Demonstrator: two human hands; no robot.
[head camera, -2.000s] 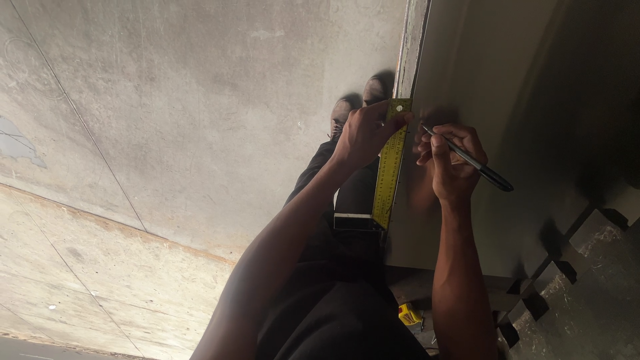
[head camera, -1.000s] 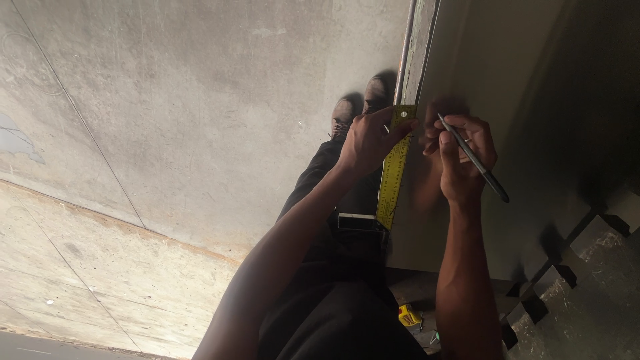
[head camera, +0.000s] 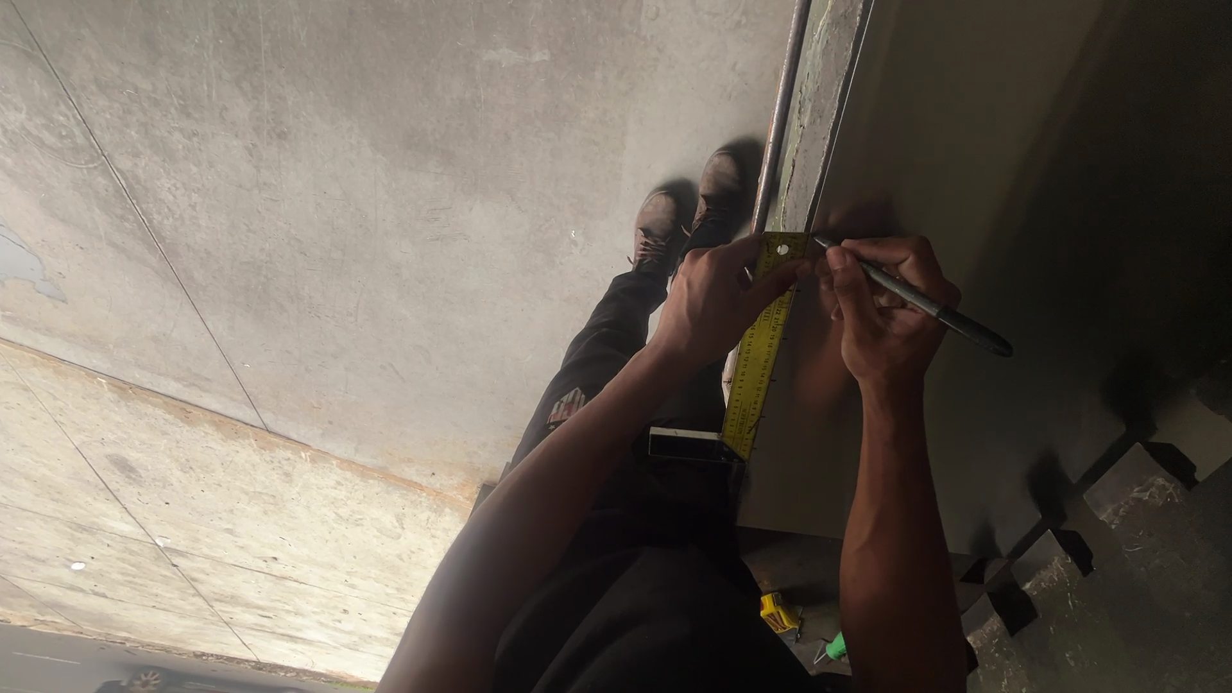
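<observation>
My left hand (head camera: 717, 294) grips the upper end of the yellow blade of a try square (head camera: 760, 371), pressing it along the edge of a dark, glossy sheet (head camera: 924, 125). The square's stock (head camera: 685, 444) lies at its lower end, near my thigh. In my right hand (head camera: 890, 308) is a dark marker pen (head camera: 948, 316), its tip close beside the blade's top corner, at the sheet's edge. Small dark marks show along the sheet to the right of the blade. Whether the tip touches the sheet, I cannot tell.
A yellow tape measure (head camera: 779, 613) and a green-handled object (head camera: 834, 648) lie below the sheet. A worn strip (head camera: 820, 106) runs upward from the square. My brown shoes (head camera: 657, 226) stand on the concrete floor (head camera: 385, 192). Dark notched shapes (head camera: 1071, 549) line the sheet's lower right side.
My right hand has brought the pen's tip close to the blade's top corner; a second ago the tip was farther off to the right. My left hand stays on the square.
</observation>
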